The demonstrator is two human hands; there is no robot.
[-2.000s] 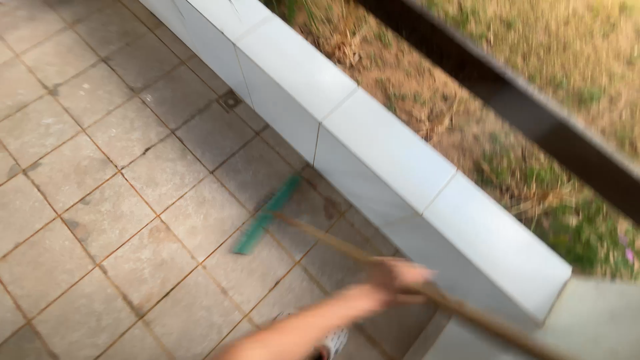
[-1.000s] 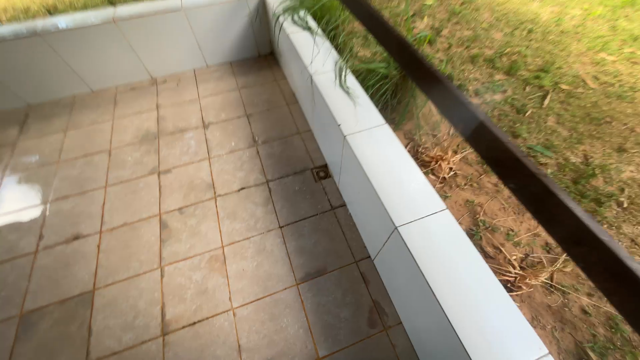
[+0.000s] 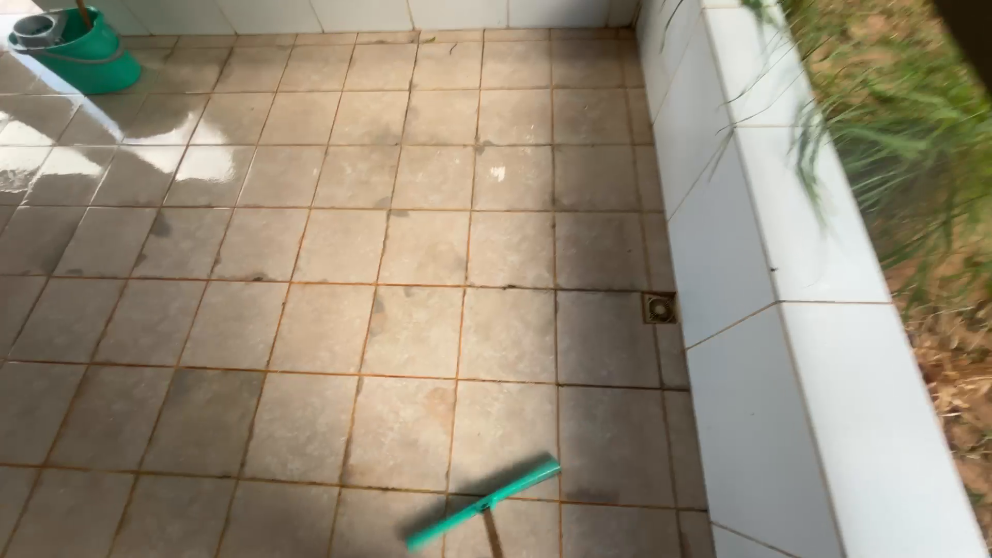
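A green floor squeegee head (image 3: 511, 490) lies slantwise over the beige floor tiles (image 3: 411, 333) at the bottom centre of the head view. Its brown handle (image 3: 493, 533) runs down out of the frame, so whatever grips it is hidden. Neither my left hand nor my right hand can be seen. At the top left stands a green mop bucket (image 3: 97, 62) with a grey wringer (image 3: 39, 29) and part of a stick rising from it. Wet, shiny tiles lie below and beside the bucket.
A low white-tiled wall (image 3: 814, 256) borders the floor on the right, with grass (image 3: 914, 147) hanging over it. Another white-tiled wall (image 3: 364, 15) crosses the far end. A small square floor drain (image 3: 659, 308) sits beside the right wall. A dark bar cuts the top right corner.
Two seconds ago a hand held the squeegee's handle near the right wall; no hand shows now. The squeegee head, out of view one second ago, is visible again. The view has swung toward the far wall.
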